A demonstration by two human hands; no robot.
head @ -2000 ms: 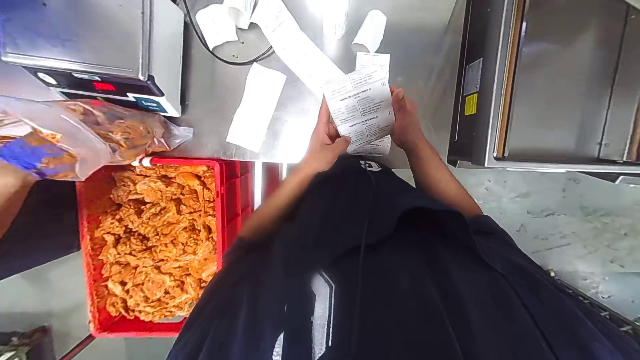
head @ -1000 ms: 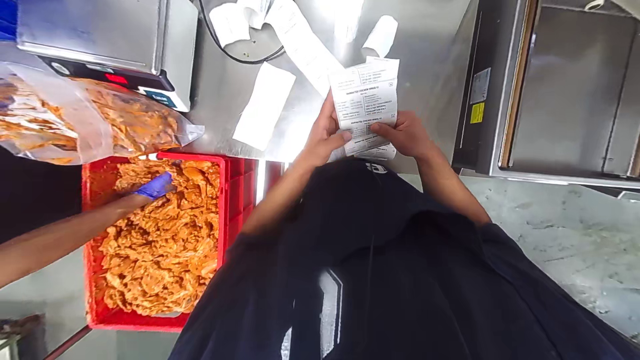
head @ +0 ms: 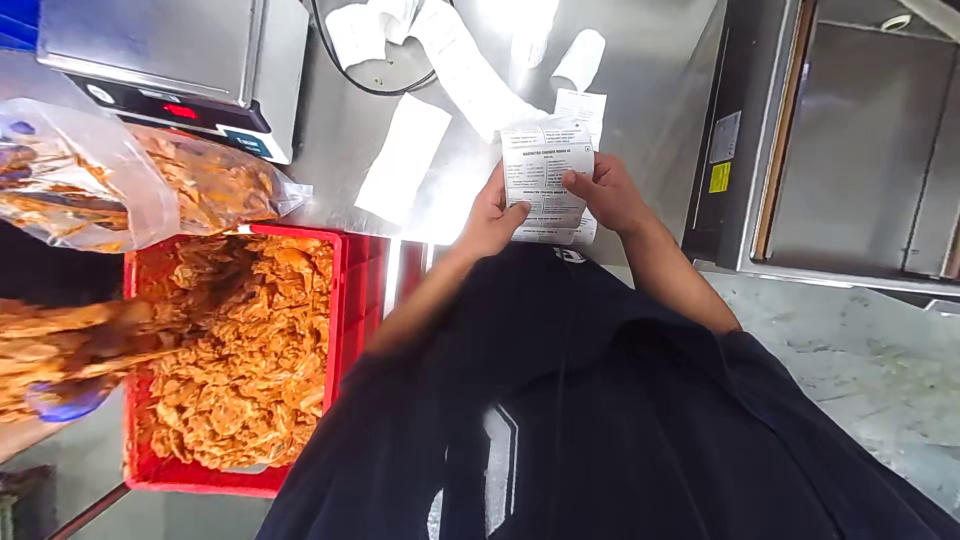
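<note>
My left hand (head: 495,214) pinches the left edge of a folded strip of printed paper labels (head: 549,176), its thumb lying on the front. On the strip's right edge is my right hand (head: 609,191), thumb also on the print. Both hands are bare and close to my dark top, over the near edge of the steel table. A long curled part of the strip (head: 469,75) runs up and left from the held part. A separate white paper strip (head: 403,159) lies flat to the left. Another curled paper piece (head: 581,61) rests beyond my right hand.
A digital scale (head: 180,112) stands at upper left, a black cable (head: 334,56) beside it. Below are a clear bag of marinated meat (head: 217,180) and a red plastic crate (head: 337,300) full of such meat. A co-worker's blue-gloved hand holds meat. Steel equipment (head: 772,150) stands right.
The co-worker's gloved hand, in the crate one second ago, is now at its left side with a heap of meat. My hands still hold the label strip; my thumbs have shifted on it.
</note>
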